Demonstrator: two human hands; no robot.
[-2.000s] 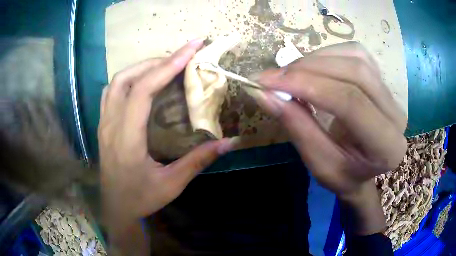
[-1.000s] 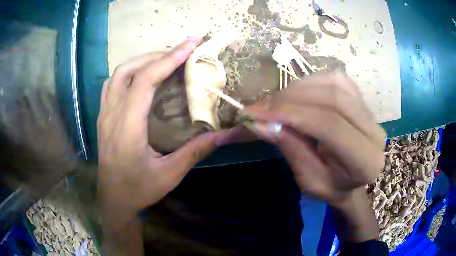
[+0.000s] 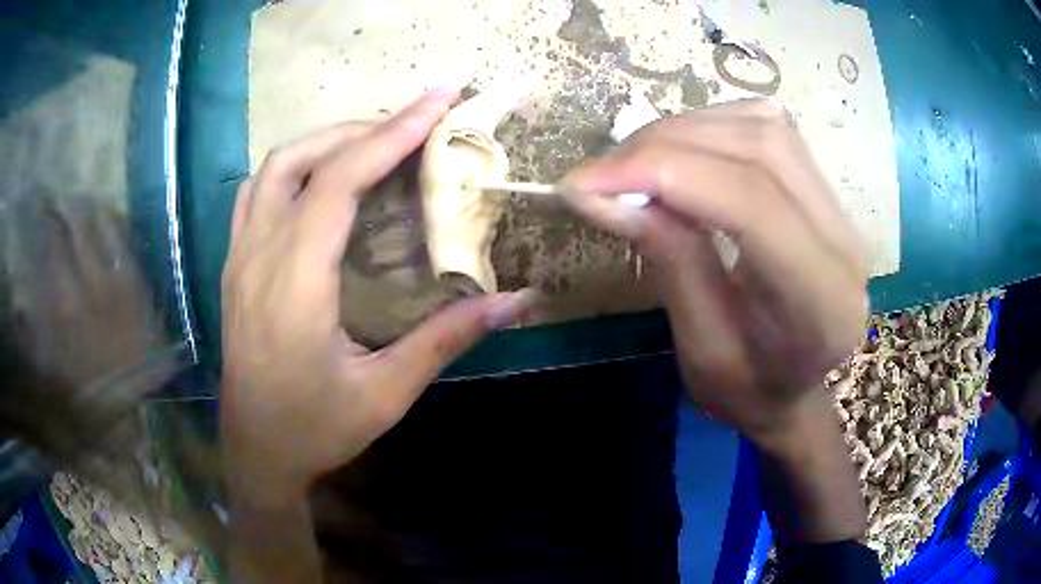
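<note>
A beige moulded part (image 3: 454, 217) with an opening near its top stands lengthwise between the thumb and fingers of my left hand (image 3: 331, 285). My right hand (image 3: 742, 251) holds a thin pale applicator stick (image 3: 519, 187) like a pen. The stick's tip is at the middle of the part, below the opening; whether it touches is hard to tell. A white blob (image 3: 635, 115) lies on the stained tan work board (image 3: 343, 69), partly hidden behind my right hand.
A ring-handled tool (image 3: 747, 66) lies at the board's far right. A blue crate of jumbled beige parts (image 3: 913, 422) is at the lower right. More beige pieces (image 3: 120, 513) are at the lower left. A blurred see-through surface (image 3: 80, 228) is on the left.
My right hand has shifted the stick's tip from the part's top opening down to its middle and now holds the stick nearly level. My left hand still holds the part.
</note>
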